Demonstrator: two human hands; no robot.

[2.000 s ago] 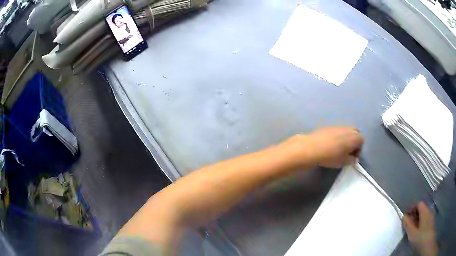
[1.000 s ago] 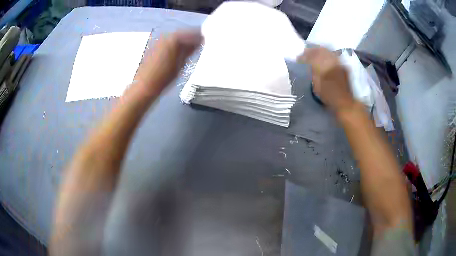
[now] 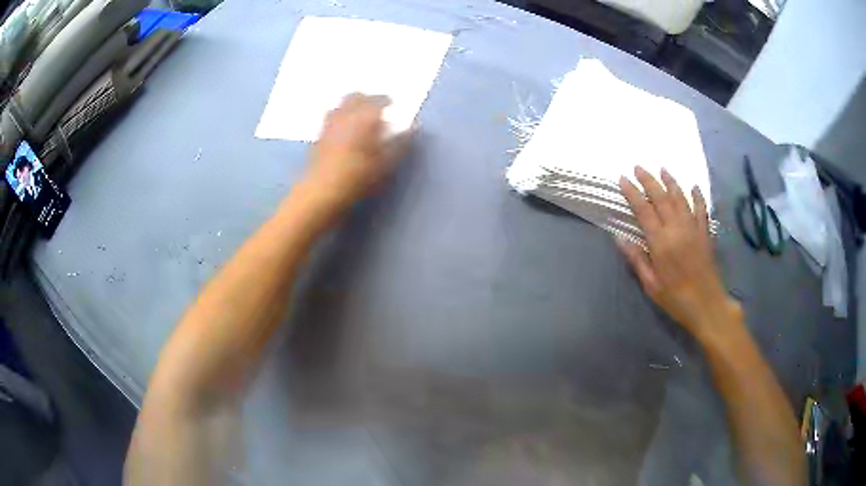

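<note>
A stack of white cut panels (image 3: 608, 133) with frayed threads lies on the grey table right of centre. My right hand (image 3: 669, 237) rests on its near right corner, fingers spread. A single white fabric panel (image 3: 332, 71) lies flat at the upper left. My left hand (image 3: 359, 138) is over its near right part and blurred, so whether it grips the fabric cannot be told. The grey template (image 3: 703, 441) shows faintly at the bottom right, partly cut off.
Dark scissors (image 3: 758, 214) and a crumpled plastic bag (image 3: 807, 204) lie at the table's right. A lit phone (image 3: 36, 185) leans by rolled bundles (image 3: 81, 95) at the left edge. Part of the iron's red handle (image 3: 857, 403) shows at the right rim. Loose threads lie on the grey table (image 3: 456, 285).
The panel both hands carried over the stack is down on it. My right hand has come onto the stack's corner, my left hand has moved to the single panel. The view has shifted.
</note>
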